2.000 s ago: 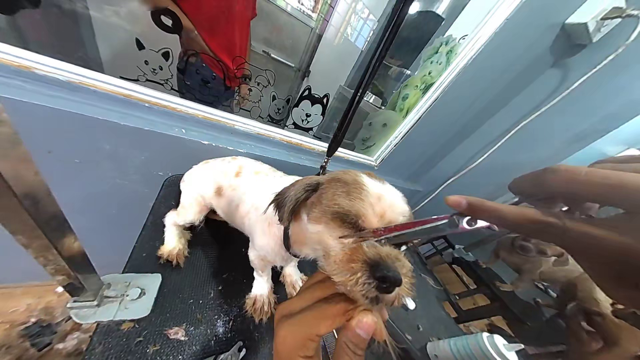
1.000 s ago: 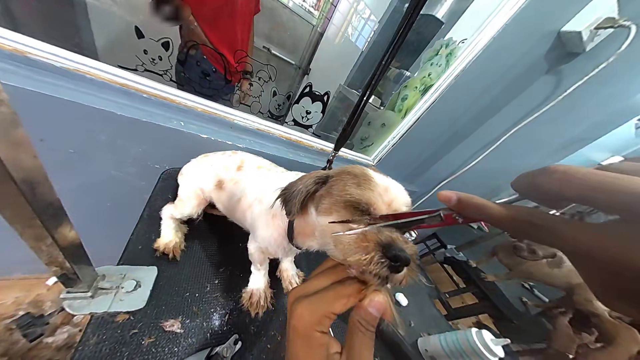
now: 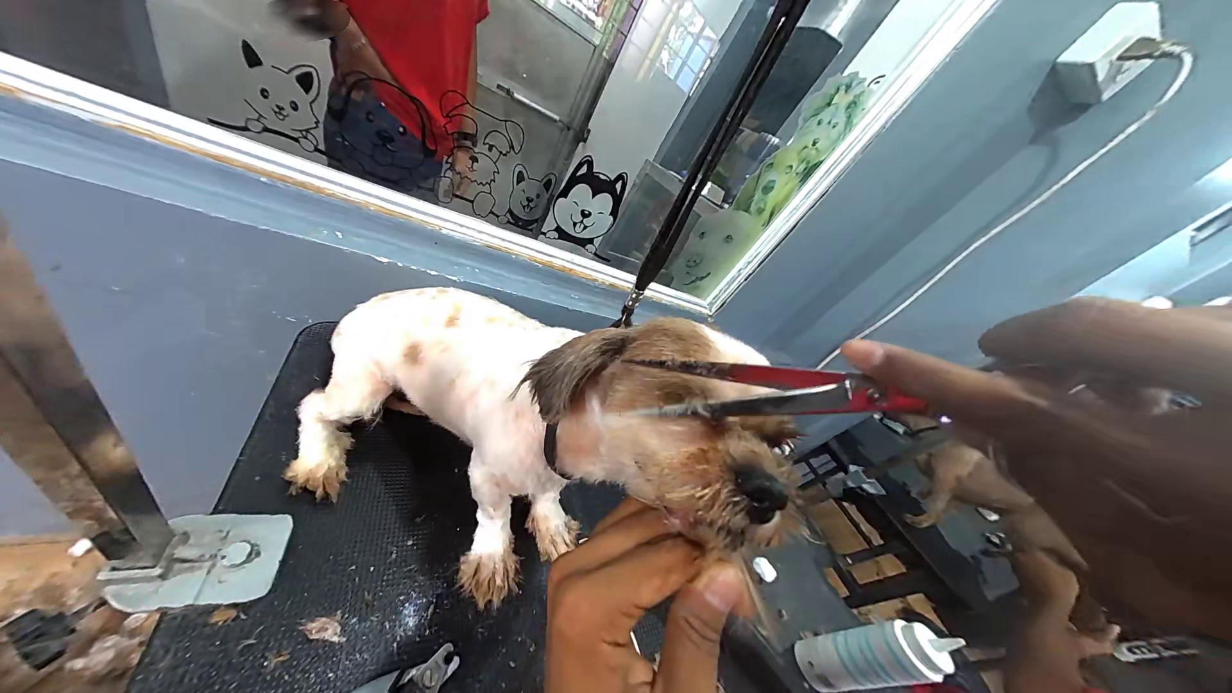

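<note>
A small dog with a closely clipped white body [image 3: 462, 356] and a longer-haired brown head stands on a black grooming table [image 3: 375, 549]. From below, my left hand [image 3: 640, 597] pinches the hair under its chin between thumb and fingers. My right hand [image 3: 1049, 433], blurred at the right, holds red-handled grooming scissors [image 3: 837, 390]. Their blades are parted and lie across the side of the dog's head, below the ear. Most of the scissors' handles are hidden by my fingers. The dog wears a dark collar [image 3: 551, 446], and a black leash [image 3: 712, 144] runs up behind its head.
A metal post [image 3: 72, 423] with a base plate is fixed at the table's left edge. Nail clippers [image 3: 428, 671] and hair tufts [image 3: 322, 628] lie on the table. A spray bottle or nozzle bottle [image 3: 871, 654] is at lower right. Beyond stands another dog [image 3: 972, 481]; the window [image 3: 539, 115] shows a person in red.
The scissors were closed against the face two seconds ago; their blades are now apart and nearer the ear. My left hand still holds the chin hair.
</note>
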